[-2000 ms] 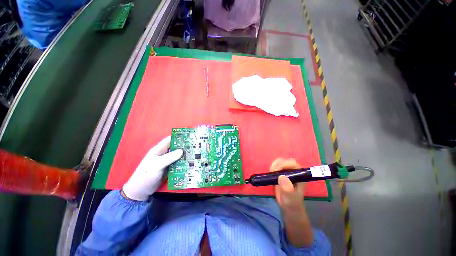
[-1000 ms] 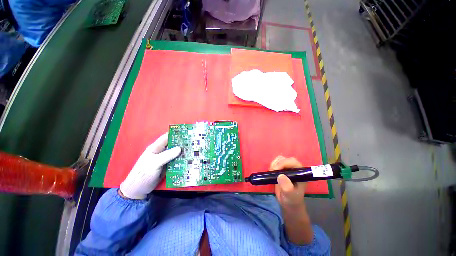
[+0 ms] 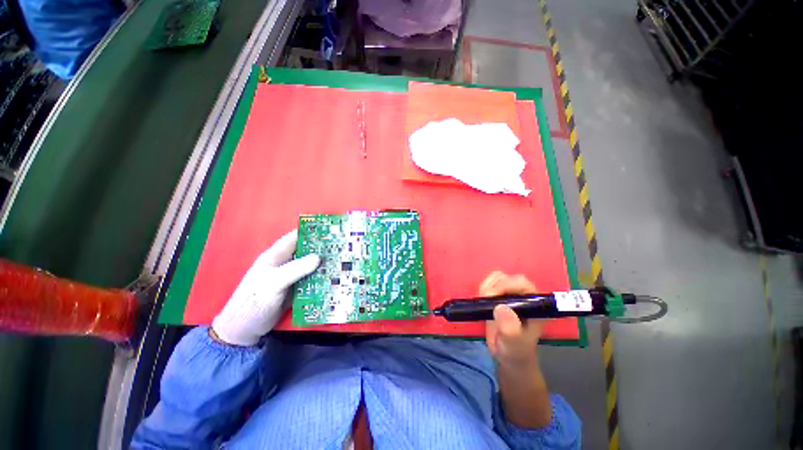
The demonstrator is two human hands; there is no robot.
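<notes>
A green printed circuit board (image 3: 359, 268) with dense small parts is at the near middle of the red work mat (image 3: 290, 149). My left hand (image 3: 264, 290), in a white glove, grips the board's left edge, thumb on top; its other fingers are partly hidden. My bare right hand (image 3: 511, 318) holds a black dispensing syringe (image 3: 528, 306) nearly level, with a white label and green rear end. Its narrow tip points left at the board's lower right corner. I cannot tell if the tip touches it.
A crumpled white cloth (image 3: 468, 156) lies on an orange-red pad (image 3: 424, 103). A thin pale sliver (image 3: 363, 130) lies at the mat's upper middle. A conveyor belt (image 3: 97, 185) on the left carries another board (image 3: 187, 24). A red-wrapped post (image 3: 66, 301) stands at the left.
The board and my left hand appear slightly higher in the picture, along with the mat. The syringe and my right hand have shifted slightly right. Both grips are unchanged.
</notes>
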